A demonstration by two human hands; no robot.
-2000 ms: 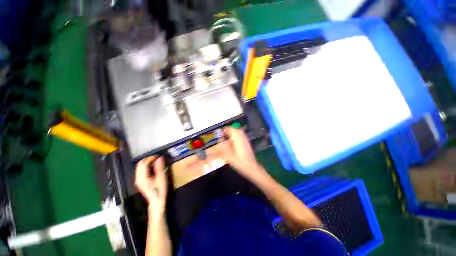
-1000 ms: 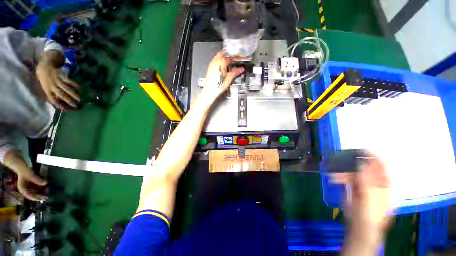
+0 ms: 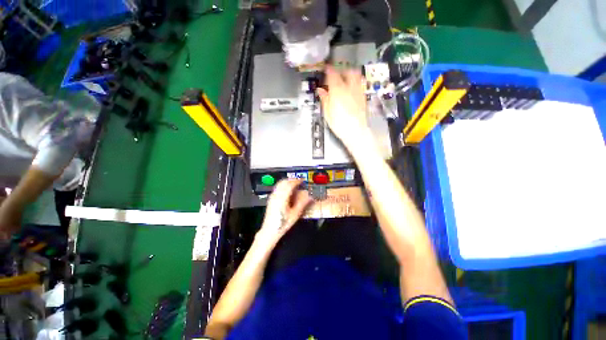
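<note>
My right hand [image 3: 345,99] reaches over the metal fixture on the machine's silver base plate [image 3: 282,143]. Its fingertips are at a small dark block [image 3: 319,81] in the fixture; whether they grip it is unclear, and the hand hides the fixture's right part. My left hand [image 3: 287,207] is at the machine's front edge, just below the green button [image 3: 268,180], fingers loosely bent and apart, with nothing visible in it. The film-wrapped collar [image 3: 307,48] hangs above the fixture.
Yellow light-curtain bars [image 3: 214,124] flank the plate. The red button [image 3: 321,177] is above the cardboard strip [image 3: 345,202]. At right, a blue tote [image 3: 452,232] holds a white sheet and black parts. At left, corded black parts lie on the green belt [image 3: 149,172], with another person's arm [image 3: 30,189] beyond.
My left hand has moved from the fixture to the machine's front edge. My right hand has moved from over the tote to the fixture; the dark thing in it is no longer seen over the tote.
</note>
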